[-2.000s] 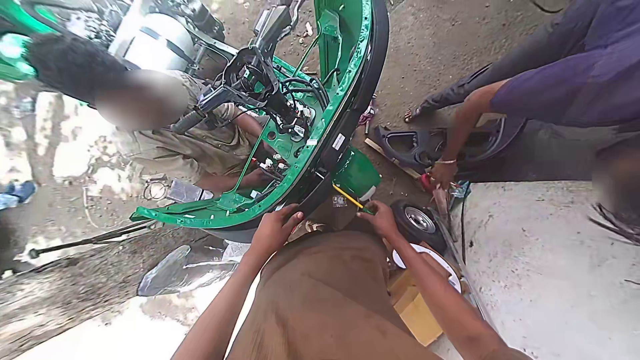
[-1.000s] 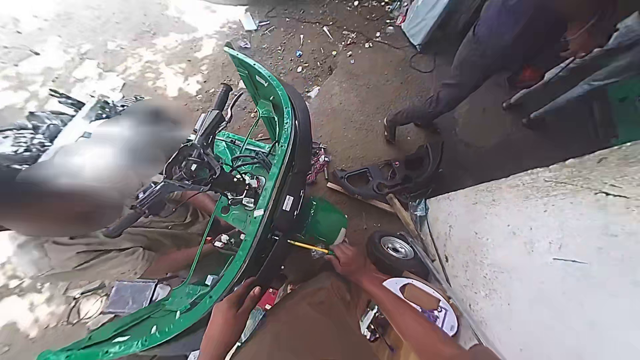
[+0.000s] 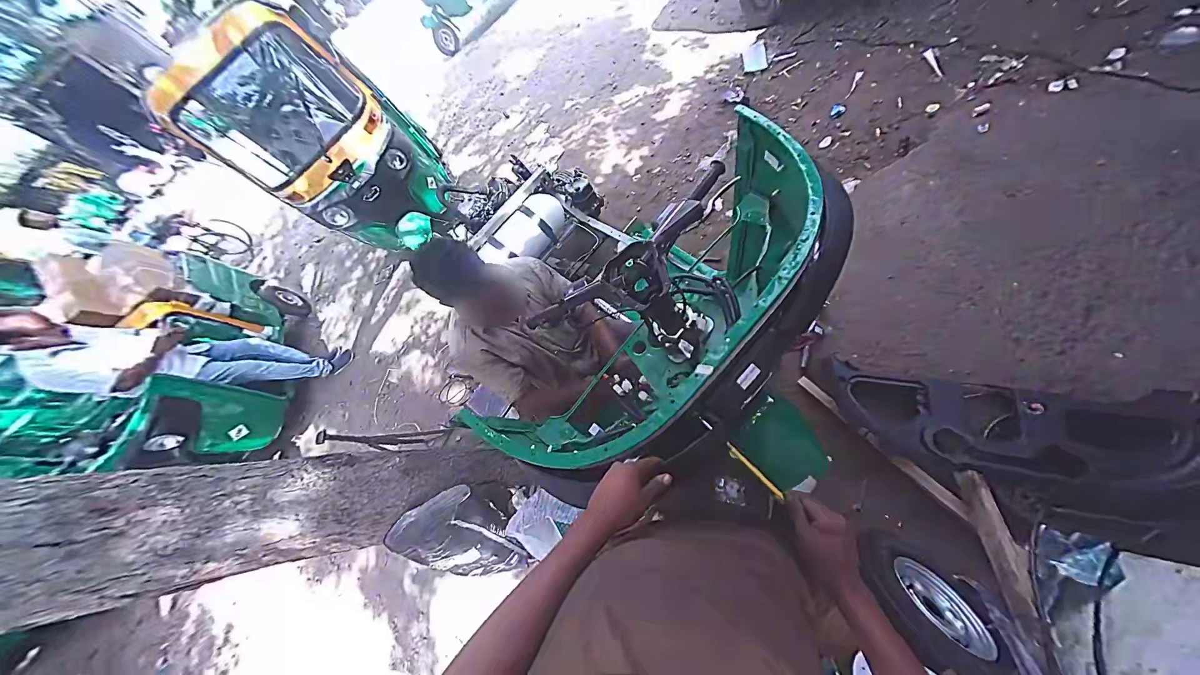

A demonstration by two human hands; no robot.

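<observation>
Before me stands the green front body panel point(image 3: 792, 272) of an auto rickshaw, with black trim point(image 3: 834, 244) along its outer edge. Handlebars point(image 3: 647, 272) and wiring sit inside its curve. My left hand point(image 3: 626, 492) rests on the panel's lower black edge, its fingers partly hidden. My right hand point(image 3: 825, 539) is closed on the near end of a thin yellow tool point(image 3: 757, 472), perhaps a screwdriver; the tool's far end reaches the black trim. Beyond the panel, a person point(image 3: 525, 328) in a brown shirt has their arms near the inside of the panel.
To the right lie a black molded plastic panel point(image 3: 1059, 441), wooden strips point(image 3: 994, 534) and a wheel point(image 3: 942, 605). A tree trunk point(image 3: 187, 525) or log crosses the left. Behind are a yellow-and-green auto rickshaw point(image 3: 375, 178) and a person point(image 3: 94, 361) reclining on a green vehicle.
The view has swung widely. The person in a purple top, at the right two seconds ago, no longer shows. My left hand remains at the panel's edge, and my right hand still holds the yellow tool.
</observation>
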